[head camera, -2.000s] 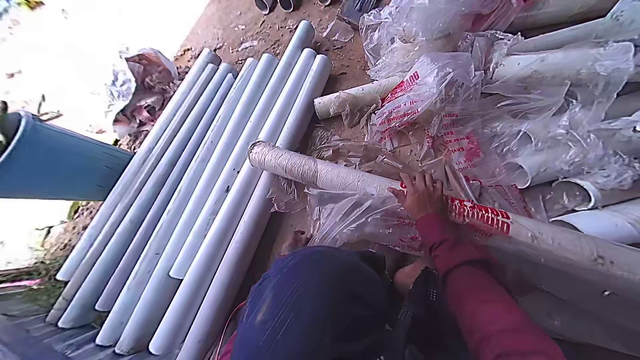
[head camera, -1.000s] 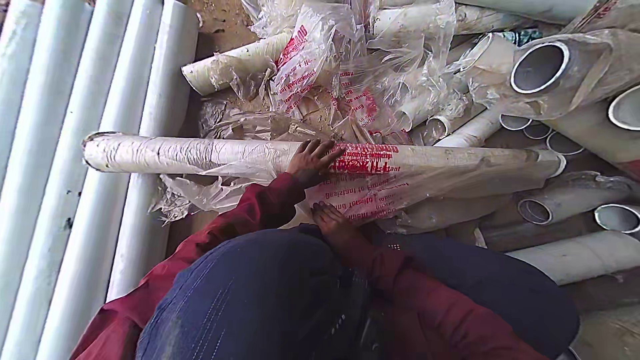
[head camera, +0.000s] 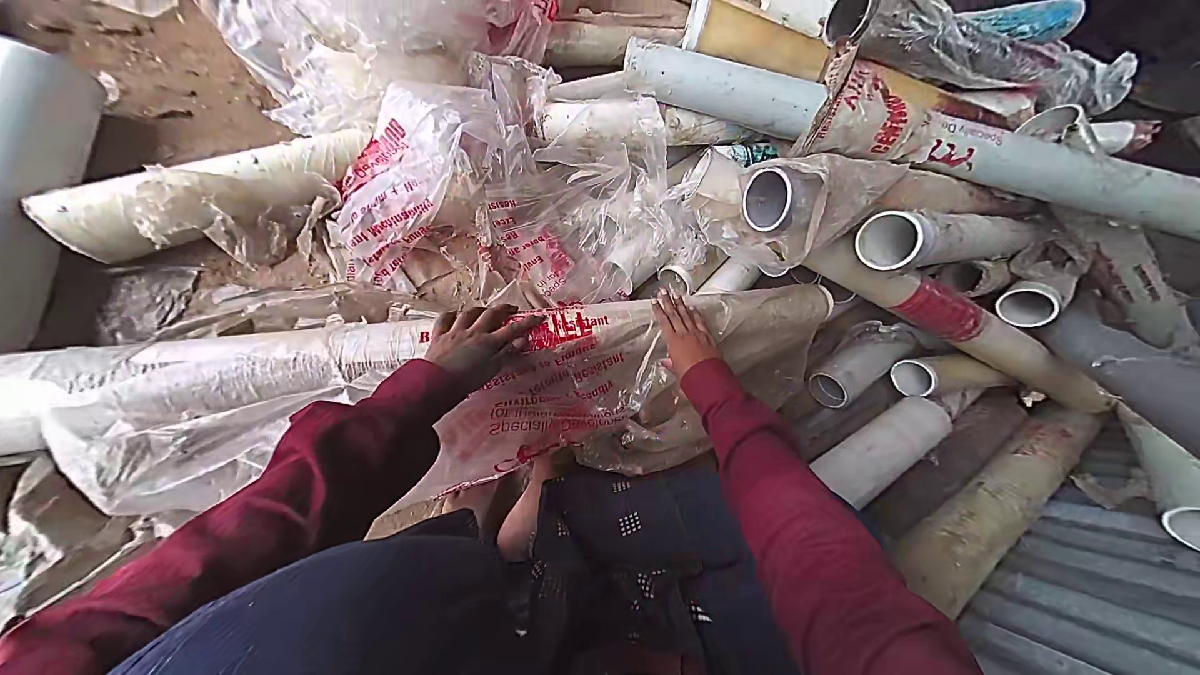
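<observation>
A long white tube (head camera: 281, 349), partly wrapped in clear plastic film with red print (head camera: 562, 394), lies across in front of my body. My left hand (head camera: 480, 345) rests on top of the wrapped tube near its middle, fingers spread over the film. Farther right, my right hand (head camera: 684, 330) lies flat on the film with fingers extended. The tube's right end (head camera: 820, 302) is covered by the film. Loose film hangs from the tube toward my lap. Neither hand's fingers close around the tube.
Crumpled printed plastic (head camera: 403, 178) lies beyond the tube. A short cream tube (head camera: 197, 197) is at the left, near a pale tube (head camera: 42, 178) at the edge. Several hollow tubes (head camera: 891, 240) are piled on the right, beside corrugated sheet metal (head camera: 1078, 581).
My right hand, on the film near the tube's lower side a second ago, is now farther right on the tube. The view has shifted right, away from the row of pale tubes.
</observation>
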